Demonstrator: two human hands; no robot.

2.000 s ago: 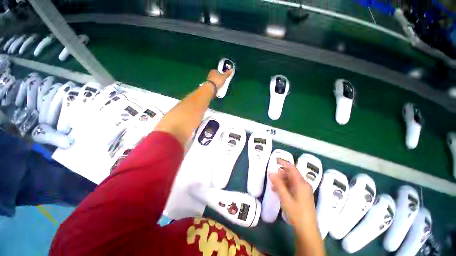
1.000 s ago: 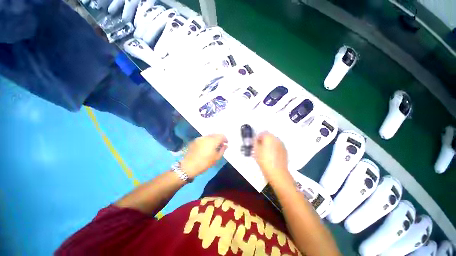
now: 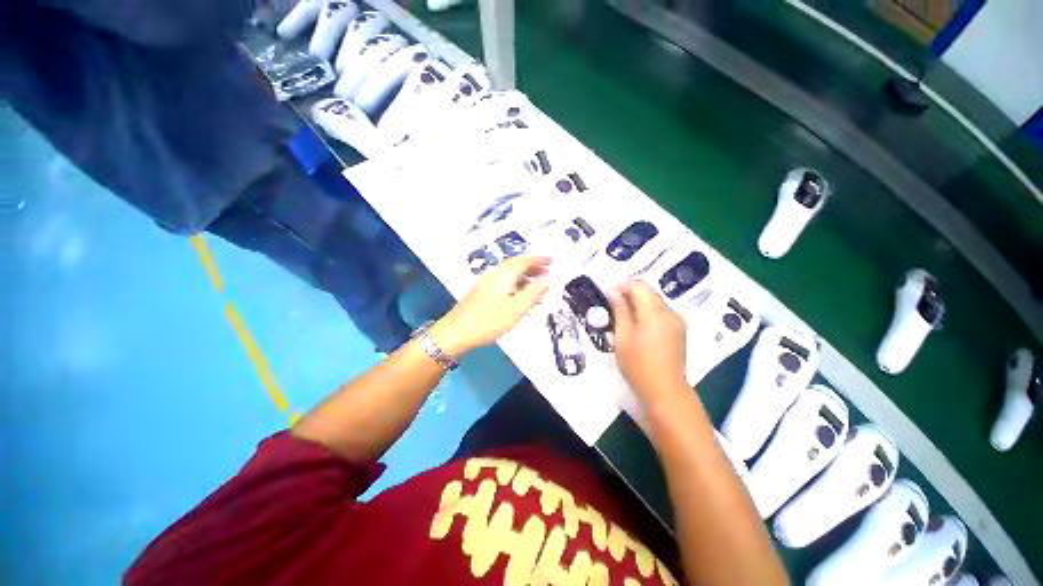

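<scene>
A dark oval front panel (image 3: 587, 307) is at the fingertips of my right hand (image 3: 649, 341), above the white sheet (image 3: 528, 343). Another dark, shiny oval piece (image 3: 565, 343) shows just left of it; whether it lies on the sheet or is a separate clear-backed part is unclear. My left hand (image 3: 503, 302) is left of the panel, fingers slightly apart, with nothing visible in it. Two dark panels (image 3: 631, 240) (image 3: 685, 275) sit on white devices at the sheet's far right edge. More shiny panels (image 3: 499, 252) lie beyond my left hand.
White devices (image 3: 826, 437) stand in a row along the bench on the right, others (image 3: 389, 78) at upper left. The green belt (image 3: 686, 149) beyond the pale rail (image 3: 846, 357) carries spaced devices (image 3: 912, 322). A person in dark clothing (image 3: 217, 126) is at left. A pale post (image 3: 499, 46) rises at top.
My left hand has left a device on the belt and come back over the sheet, then shifted slightly away from me. My right hand has left the device row and now holds a dark panel.
</scene>
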